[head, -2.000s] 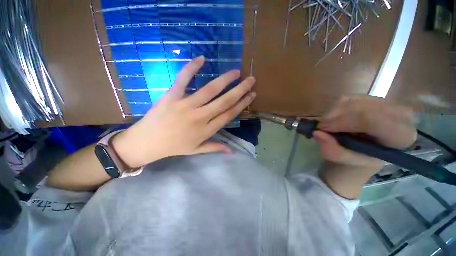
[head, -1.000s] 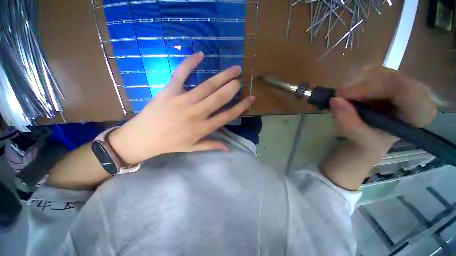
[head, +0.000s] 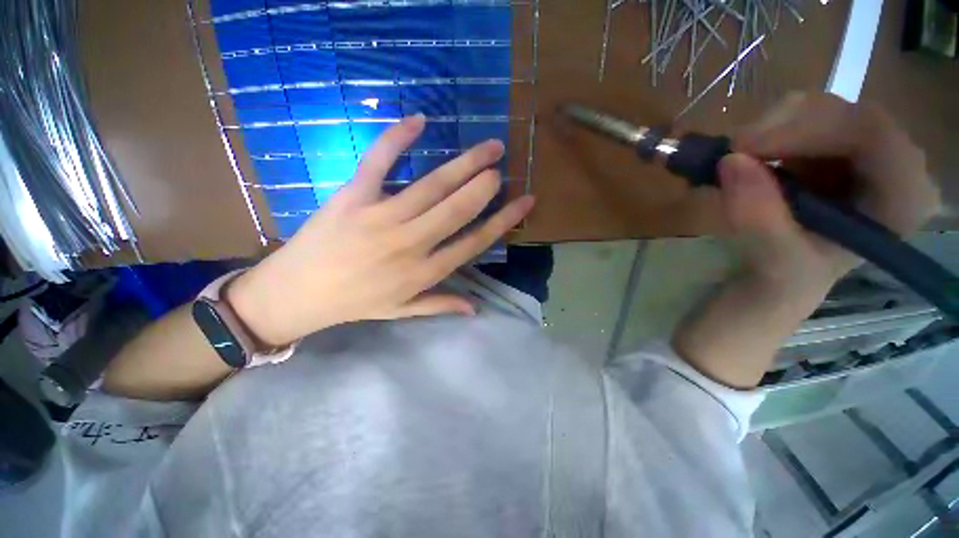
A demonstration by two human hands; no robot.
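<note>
A blue solar cell assembly (head: pixel 315 105) with pale parallel ribbon lines lies on the brown tabletop at upper centre. A thin silver ribbon (head: pixel 233 137) runs along its left side and another (head: pixel 531 131) along its right side. My left hand (head: pixel 389 236) rests flat on the lower part of the cells, fingers spread, holding nothing. My right hand (head: pixel 820 184) grips the black soldering iron (head: pixel 699 158). The iron's metal tip points left, to the right of the right-hand ribbon and apart from it; the tip is blurred.
A bundle of long tabbing ribbon (head: pixel 63 137) lies at the left. A loose heap of short tabbing ribbon (head: pixel 710 42) lies at upper right, with a white strip (head: pixel 857 47) beyond it. The brown tabletop (head: pixel 620 200) ends just above my body. Metal racks (head: pixel 841 389) stand at lower right.
My right hand and the iron have moved up, from the lower right corner of the cells to beside the right-hand ribbon, with the tip farther right. My left hand has barely moved.
</note>
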